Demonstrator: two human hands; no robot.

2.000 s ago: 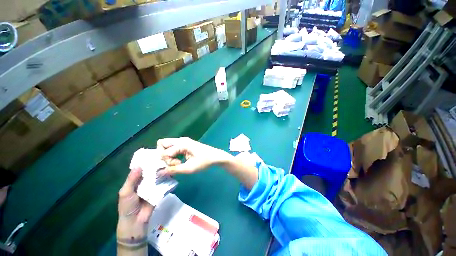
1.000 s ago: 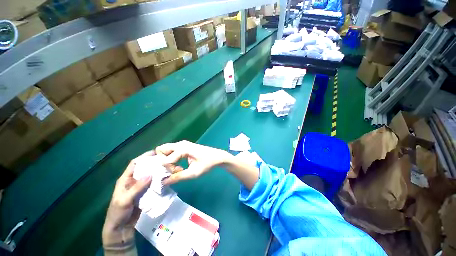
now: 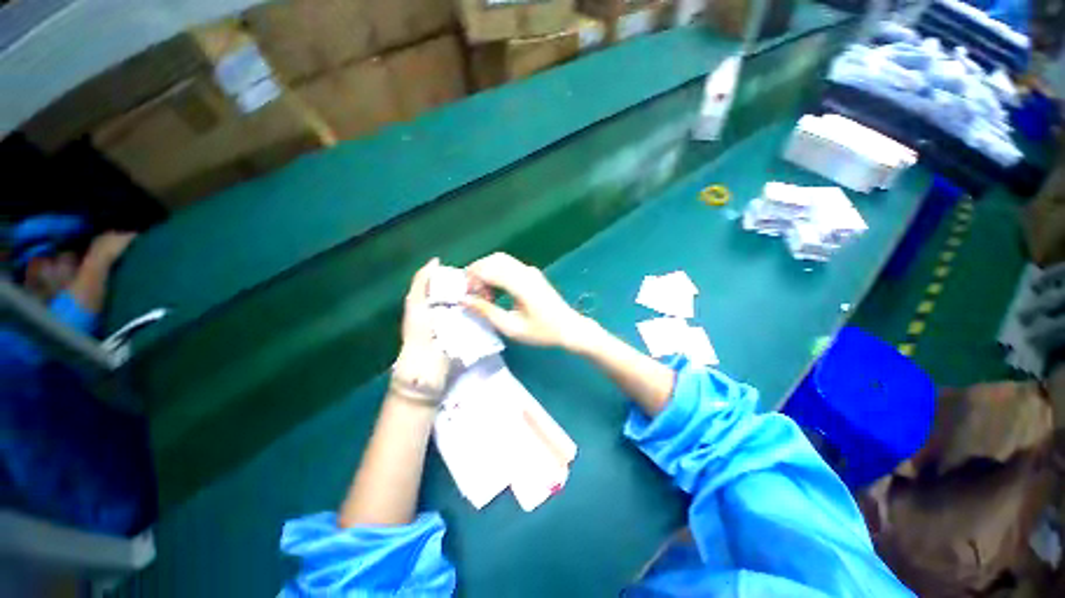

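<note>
My left hand holds a bundle of small white leaflets above the green bench top. My right hand has its thumb and fingers at the bundle's upper end, pinching at the leaflets; the fingertips are blurred. Flat white cartons with a little red at one end lie just below the bundle, slightly fanned. Loose white leaflets lie on the bench to the right of my right hand.
Leaflet piles, a yellow ring and a carton stack stand farther up the bench. An upright white carton stands on the belt. A blue stool is at right. A person in blue is at left.
The view has turned left and down, showing another person at left and my left sleeve. The upright carton has travelled farther up the belt. Both hands remain at the leaflet bundle.
</note>
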